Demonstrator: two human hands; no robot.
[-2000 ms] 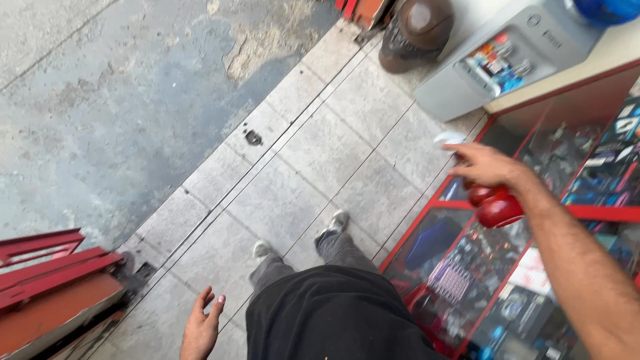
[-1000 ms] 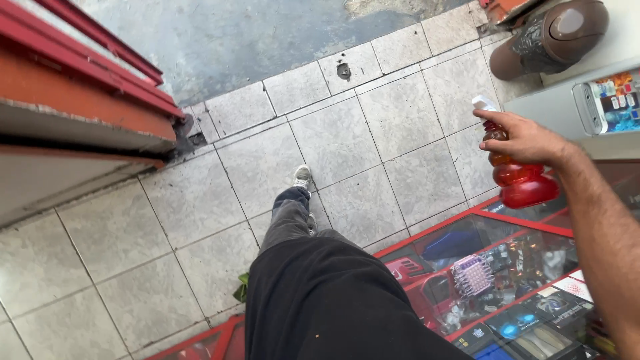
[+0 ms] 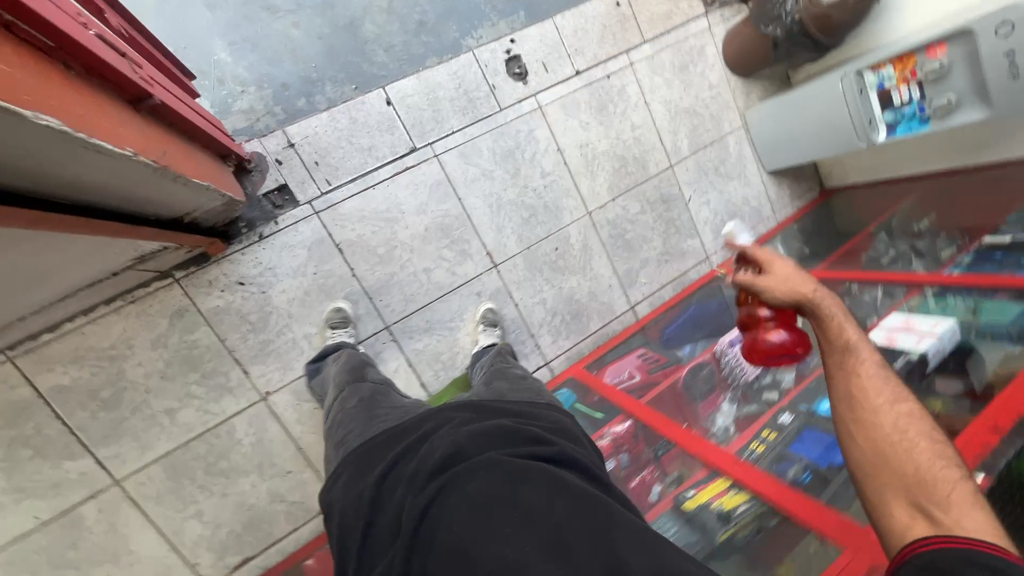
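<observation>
My right hand [image 3: 772, 278] grips the neck of a red spray bottle [image 3: 772, 334] with a white spray head [image 3: 738, 233]. The bottle is see-through red plastic with a bulging body, and it hangs tilted above the edge of a glass display case [image 3: 700, 438] with a red metal frame. Under the glass lie a purple-white packet, blue and pink items and yellow-handled tools, partly blurred. My left hand is outside the view. A green item [image 3: 450, 390] shows between my legs, mostly hidden by my trousers and black shirt.
Grey floor tiles [image 3: 544, 192] run under my feet to a rougher concrete floor [image 3: 320, 48]. A grey water dispenser [image 3: 808, 120] stands at the upper right beside a brown bin [image 3: 748, 44]. At the left is an orange wall edge with a red metal shutter or gate [image 3: 120, 68].
My left hand, seen at the lower left two seconds ago, has left the view. My right hand keeps hold of the red bottle. The view has turned, and both feet now stand side by side.
</observation>
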